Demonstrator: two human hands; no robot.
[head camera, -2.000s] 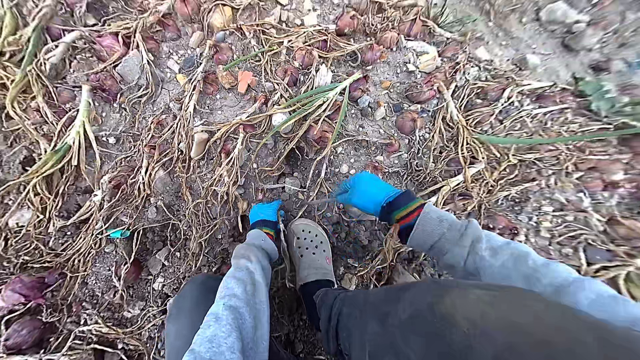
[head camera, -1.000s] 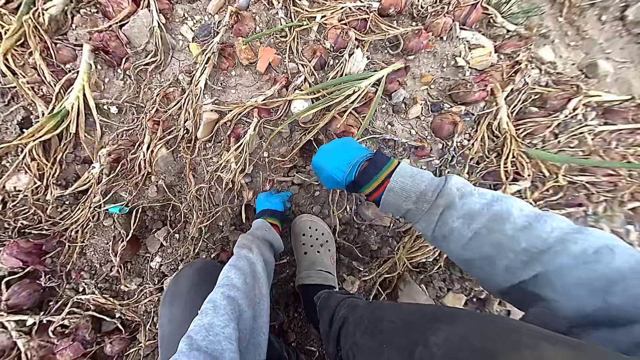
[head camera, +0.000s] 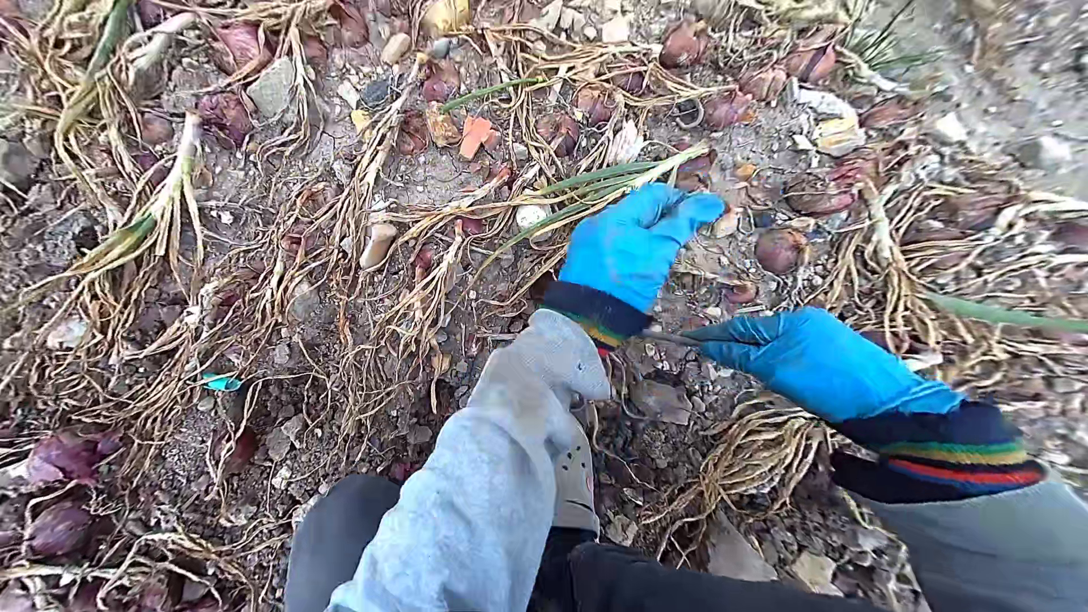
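Observation:
Both my hands wear blue gloves with striped knitted cuffs. My left hand reaches over the dried stalks near the middle, beside a green-and-tan onion top; its fingertips are bent near the stalks, and whether they grip anything is unclear. My right hand, lower and to the right, pinches a thin grey metal-looking piece, whose far end is hidden behind my left cuff. Red onions lie around, one just above my right hand. A cluster of dried stalks lies below my right hand.
My shoe stands on stony soil between my knees. More red onions with dry tops spread at the left and along the top. A flat stone, an orange fragment and a turquoise scrap lie on the ground.
My left hand has moved from beside the shoe up and to the right, onto the stalks. My right hand has moved right and down from its place one second ago.

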